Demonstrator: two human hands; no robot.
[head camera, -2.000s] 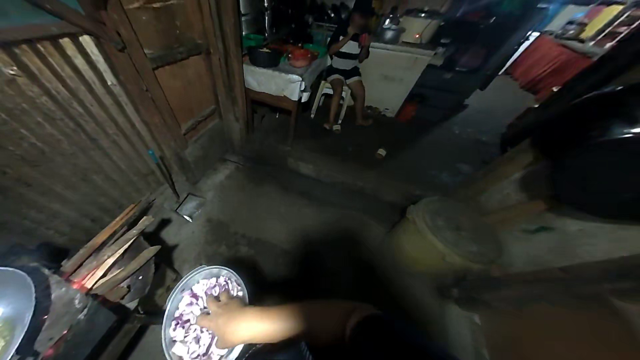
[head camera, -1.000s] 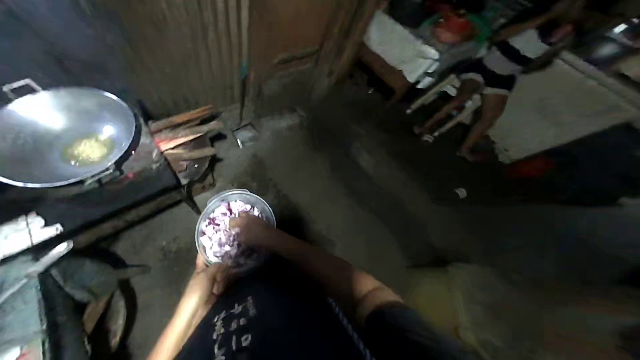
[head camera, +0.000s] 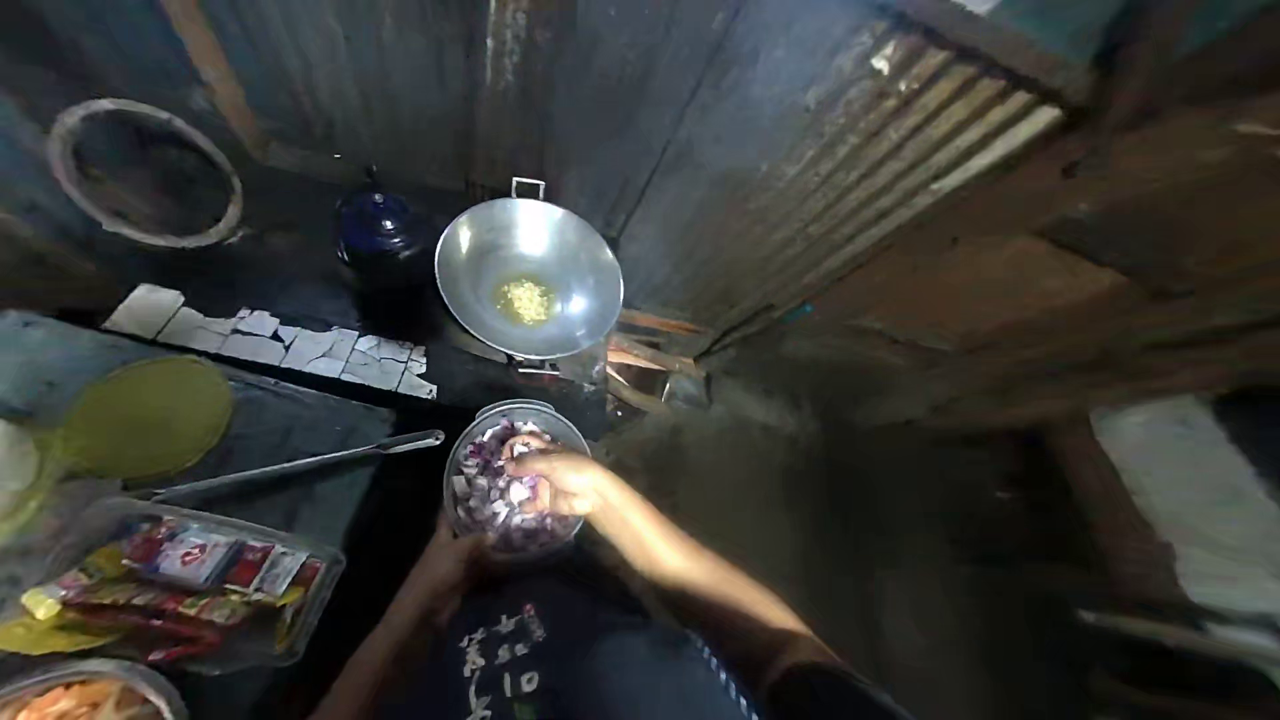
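A round metal bowl (head camera: 584, 440) full of chopped purple and white onion (head camera: 490, 500) is held close in front of my body. My left hand (head camera: 460, 553) grips its lower left rim from outside. Inside the bowl, the fingers of my right hand (head camera: 562, 480) are curled into the onion, with pieces at the fingertips. Just beyond the bowl is a large metal wok (head camera: 590, 255) with small yellowish bits in oil (head camera: 526, 300) at its bottom.
A dark blue lidded pot (head camera: 377, 225) stands left of the wok. Firewood (head camera: 645, 355) pokes out to its right. On the left table are a long-handled utensil (head camera: 300, 462), a yellow-green round lid (head camera: 150, 415), a clear tray of packets (head camera: 320, 600) and a bowl of orange pieces (head camera: 85, 695).
The view has swung left to the wok and table. My left hand, not seen two seconds ago, shows at the bowl one second ago and now. My right hand stays in the onion.
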